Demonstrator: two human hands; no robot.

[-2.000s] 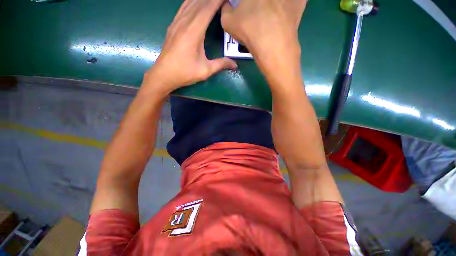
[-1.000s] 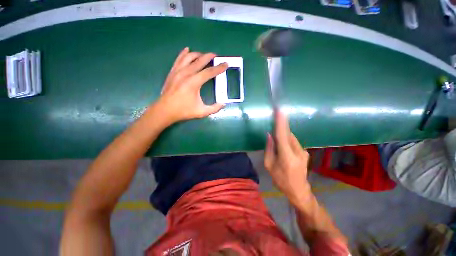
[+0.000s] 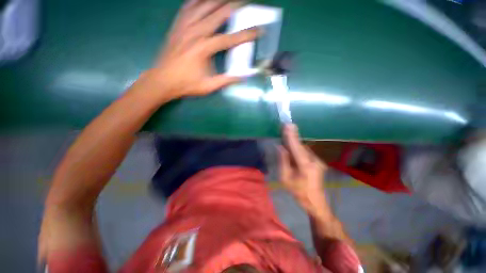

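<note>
A white windowed housing (image 3: pixel 242 53) lies on the green bench in front of me, blurred. My left hand (image 3: pixel 200 50) holds it from its left side, fingers over the top part and thumb at the lower edge. My right hand (image 3: pixel 304 170) is shut on the grip of a mallet (image 3: pixel 280 98). The mallet's head is at the housing's lower right corner; whether it touches cannot be told. The window's inside is too blurred to read.
The green bench (image 3: pixel 373 69) has a pale curved metal edge (image 3: pixel 442 26) at the upper right. A blurred white stack (image 3: pixel 18 26) is at the upper left. A red stool (image 3: pixel 381 165) stands below the bench, beside a blurred person's light clothing (image 3: pixel 442 176).
The mallet head has come down and left, from right of the housing to its lower right corner. The housing now looks slightly tilted under my left hand. The whole view has shifted and blurred.
</note>
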